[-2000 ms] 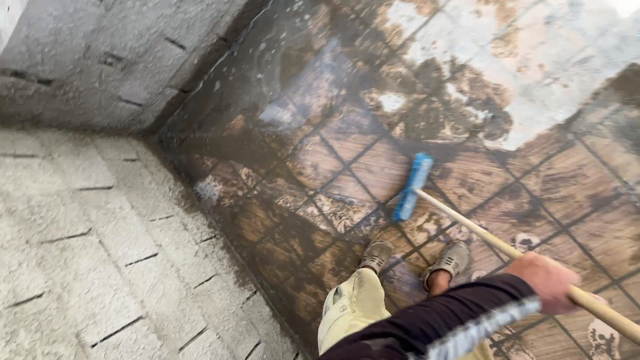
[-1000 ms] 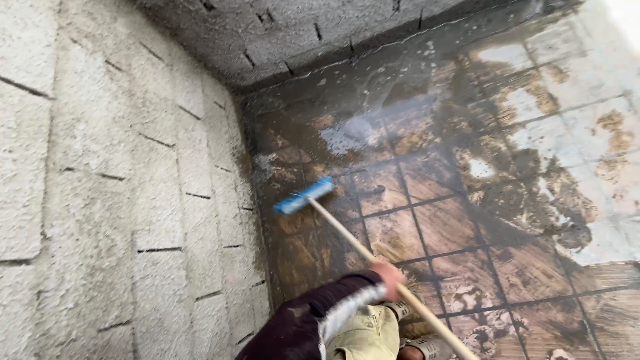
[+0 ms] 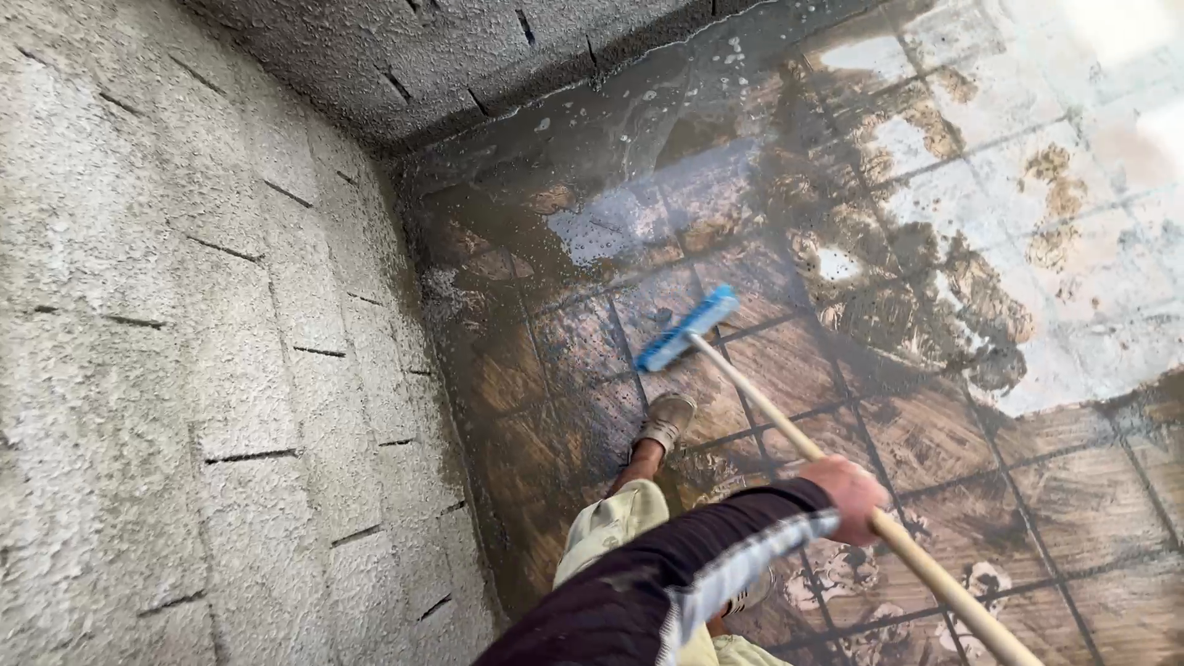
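My left hand [image 3: 846, 499], at the end of a dark sleeve with a pale stripe, is closed around the light wooden handle [image 3: 934, 573] of a push broom. The broom's blue head [image 3: 686, 328] rests on the wet tiled floor [image 3: 925, 435], slanted, just beyond my forward shoe [image 3: 668, 416]. Dark, muddy water lies around it. Past my left hand the handle runs out of view at the lower right. My right hand is not in view. My other shoe [image 3: 751, 590] shows partly beneath the sleeve.
A rough block wall [image 3: 250, 370] stands along the left and meets another block wall [image 3: 481, 55] in a corner. Murky water [image 3: 573, 129] with bubbles lies along the far wall's base. Pale, glaring wet floor [image 3: 1091, 277] with brown dirt patches spreads at the right.
The broom head has moved away from the left wall since a second ago, toward the right. My left hand has stayed on the handle. The forward shoe now shows close to the broom head.
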